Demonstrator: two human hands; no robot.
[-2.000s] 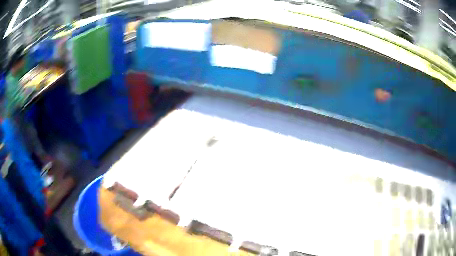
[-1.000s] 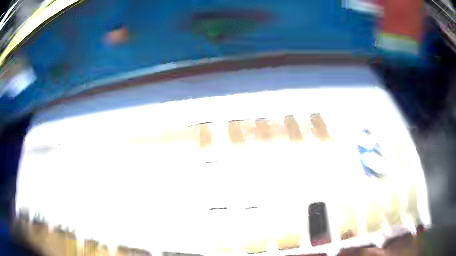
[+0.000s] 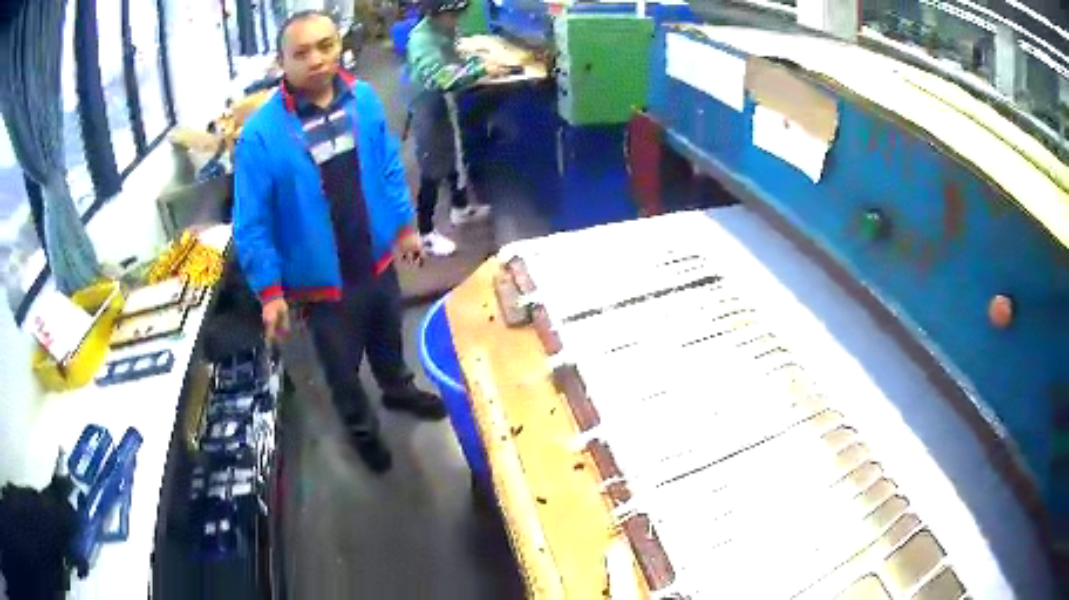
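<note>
No hand of mine is in the picture. The white sheet stock (image 3: 692, 387) covers the press bed at the right. Long thin cut lines run across it, and a row of tan rectangular holes (image 3: 882, 512) shows towards its lower right. Dark red-brown worn blocks (image 3: 576, 396) lie along its near edge, beside the orange-brown wooden ledge (image 3: 516, 428). The blue press beam (image 3: 926, 211) stands behind the bed, with a green and a red button.
A person in a blue jacket (image 3: 381, 164) stands in the aisle. Another person in green (image 3: 436, 59) works at a far table. A blue bin (image 3: 460, 387) is beside the ledge. The white side table (image 3: 141, 428) at left holds blue dies, a yellow tray (image 3: 92, 352) and black cloth (image 3: 35, 539).
The view has swung left from the bed's right part. The aisle, the side table and the standing person now show. The blue-and-silver die on the sheet has gone out of view.
</note>
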